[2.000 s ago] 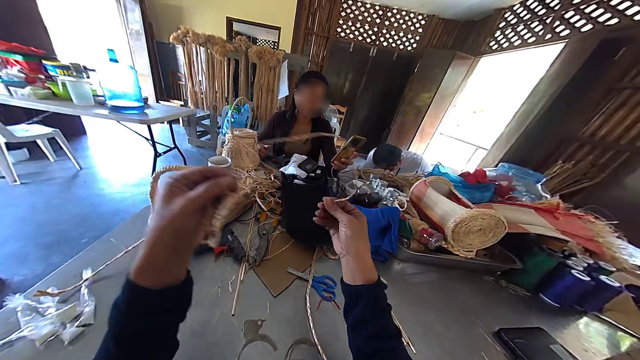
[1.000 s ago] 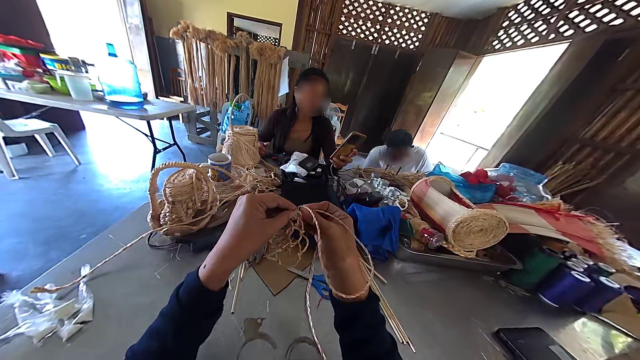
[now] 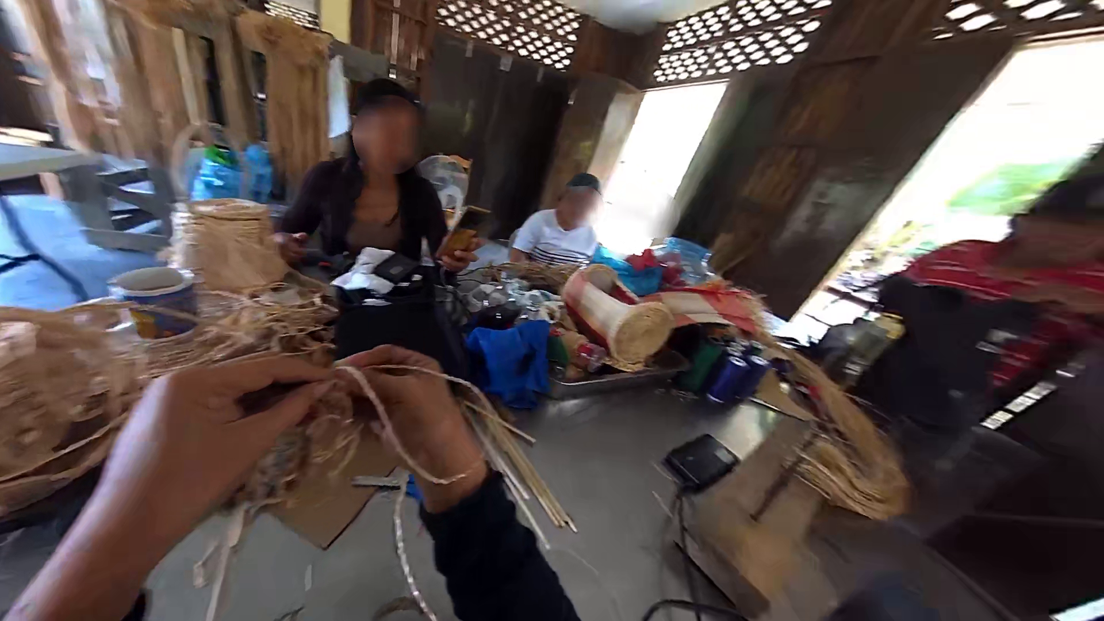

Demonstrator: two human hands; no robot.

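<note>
My left hand (image 3: 216, 431) and my right hand (image 3: 414, 414) meet at the centre left, fingertips pinching a pale twisted fibre cord (image 3: 379, 414). The cord loops over the right hand to its wrist. A tangled piece of woven fibre (image 3: 319, 440) hangs between the hands, partly hidden by them. Below them, a braided strand (image 3: 403, 552) trails down over the grey table. Thin sticks (image 3: 522, 470) lie to the right of the right wrist, and a brown cardboard piece (image 3: 332, 500) is under the hands.
Coiled fibre and a blue mug (image 3: 155, 302) stand at left. Behind are a black bag (image 3: 392, 319), a blue cloth (image 3: 511, 362), a metal tray (image 3: 617, 379) with a woven roll (image 3: 638, 332), and thread spools (image 3: 733, 375). A black device (image 3: 700, 461) lies right. Several people sit around the table.
My hands were apart two seconds ago; they came together and remain so, with the cord between them. The view has swung to the right, bringing a person in red into sight.
</note>
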